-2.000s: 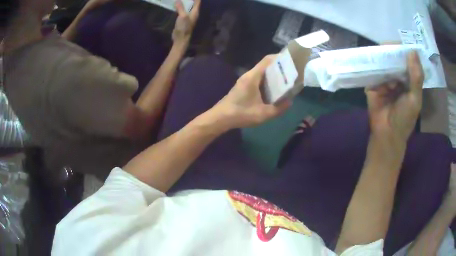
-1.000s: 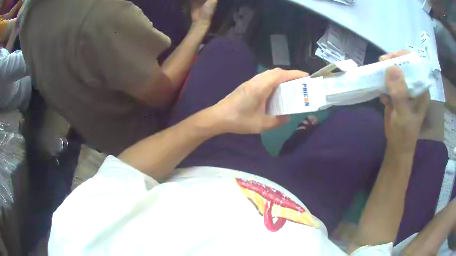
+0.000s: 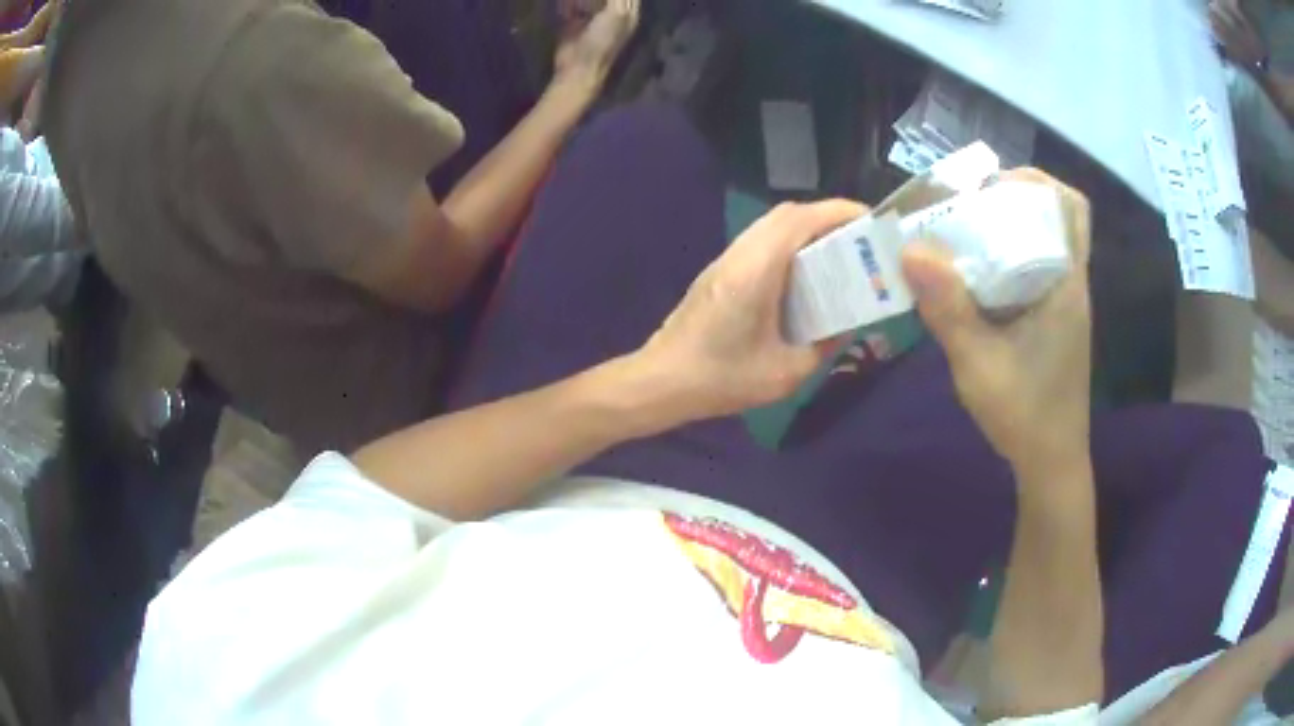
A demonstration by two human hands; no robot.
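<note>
My left hand point(image 3: 752, 305) holds a slim white retail box point(image 3: 849, 284) with blue and red lettering, in front of my lap. The box's open end faces right and its white end flap point(image 3: 959, 173) stands up. My right hand point(image 3: 1015, 341) grips a white sleeved item point(image 3: 1002, 244) whose far part is inside the box's open end; only its rounded near end shows. What is inside the sleeve cannot be seen.
A pale table point(image 3: 1057, 64) is at the upper right, with printed sheets point(image 3: 1203, 206) hanging over its edge. More papers point(image 3: 951, 121) lie below it. A person in a brown shirt point(image 3: 256, 156) sits close at left. Another person's forearm point(image 3: 1220, 681) is at lower right, near a white strip point(image 3: 1256, 553).
My right hand has moved left toward the box, and much less of the sleeved item shows outside it. A white strip now shows at lower right.
</note>
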